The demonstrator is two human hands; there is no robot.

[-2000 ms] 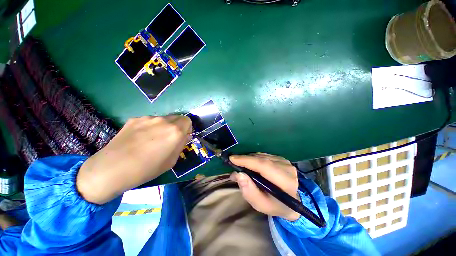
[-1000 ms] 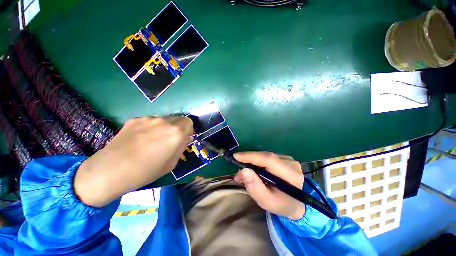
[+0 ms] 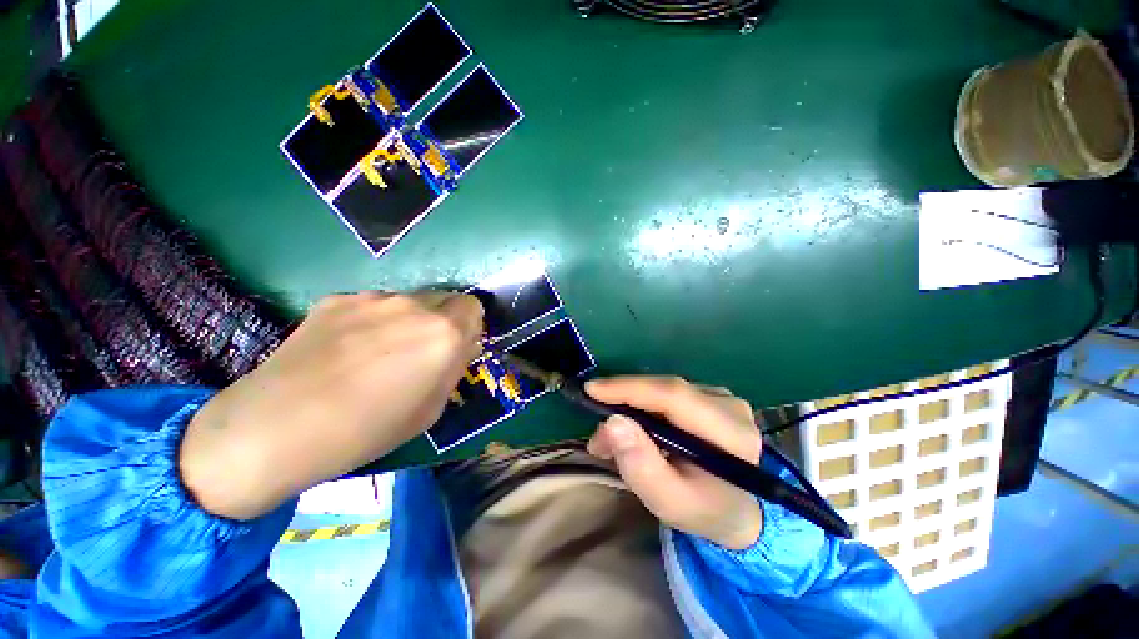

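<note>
My right hand holds a black soldering iron like a pen. Its metal tip points left onto the flex circuit of the near group of LCD modules. My left hand is closed at the left side of this group and covers part of it; its fingertips are curled down, and what they pinch is too small to tell. Another group of black LCD modules with orange and blue flex circuits lies farther back on the green bench, untouched.
Dark red-black wire bundles lie at the left. A brown cardboard tub and white paper with dark strands are at the right. A wire guard shows at the top edge. A white slotted tray sits below the bench edge, near the iron's cord.
The view has shifted slightly, so the tub, paper and tray appear a little lower and farther left. Both hands stay at the near modules, with the iron tip still on the flex circuit area.
</note>
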